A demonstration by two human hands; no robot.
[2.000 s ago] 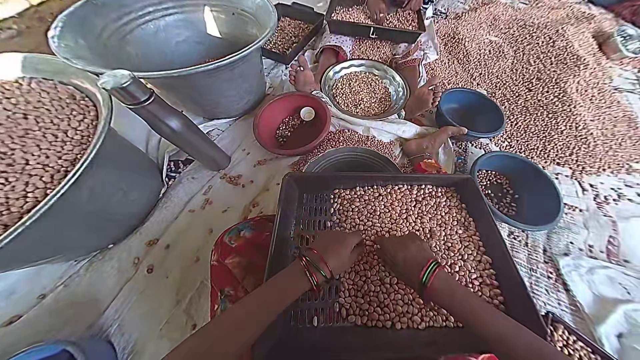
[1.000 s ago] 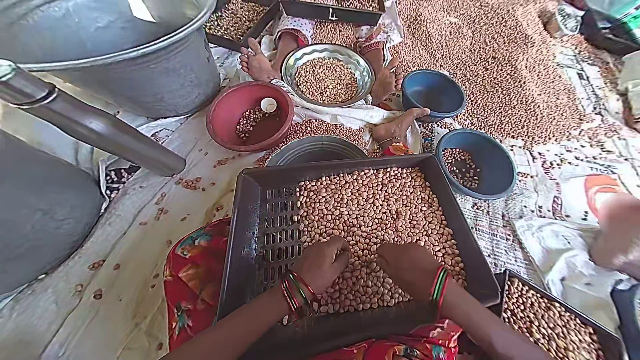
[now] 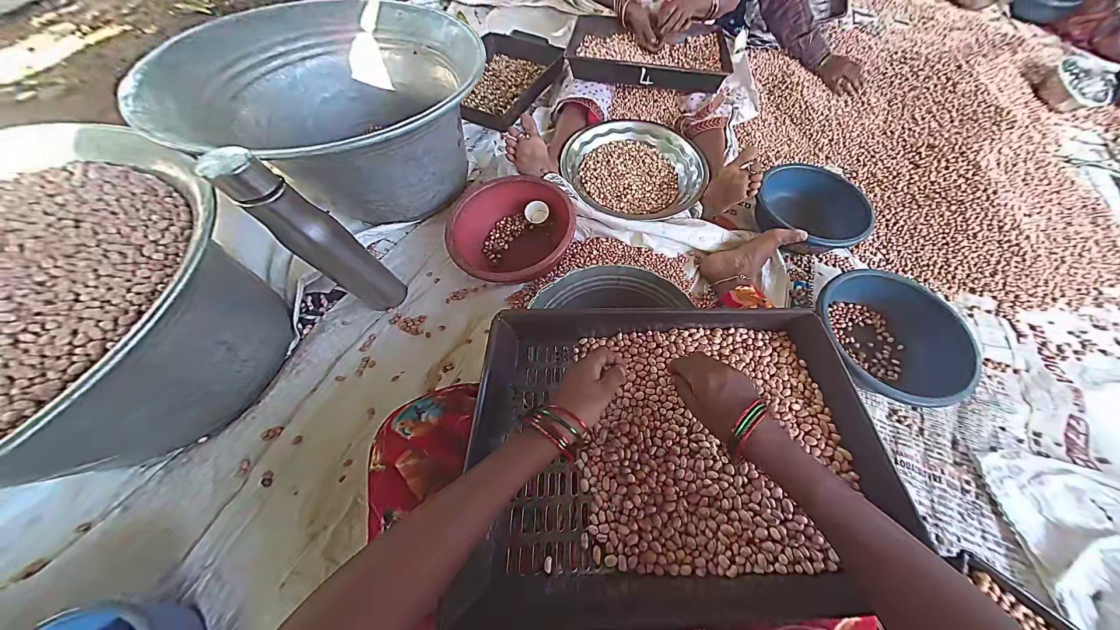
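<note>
A black slotted plastic tray (image 3: 656, 322) lies in front of me, with reddish-brown nuts or seeds (image 3: 691, 490) spread over its middle and right. My left hand (image 3: 593, 383) rests at the left edge of the nuts, fingers curled; whether it holds any is hidden. A short gap to its right, my right hand (image 3: 713, 392) is bent down over the nuts, its fingertips hidden. Bangles circle both wrists. The slots at the tray's left side show bare. A grey-green basin (image 3: 612, 284) stands just beyond the tray, and a blue bowl (image 3: 936, 350) with some nuts is at its right.
Large metal tubs (image 3: 420, 166) and a steel flask (image 3: 324, 236) stand left. A red bowl (image 3: 464, 236), a metal bowl (image 3: 577, 162) and another blue bowl (image 3: 814, 206) lie ahead. A co-worker's hands (image 3: 661, 22) are over a farther tray (image 3: 647, 77). A nut heap (image 3: 945, 157) spreads right.
My hands have moved apart and toward the far side of the tray since a second ago. A person's hand on the heap at the top right has come into view.
</note>
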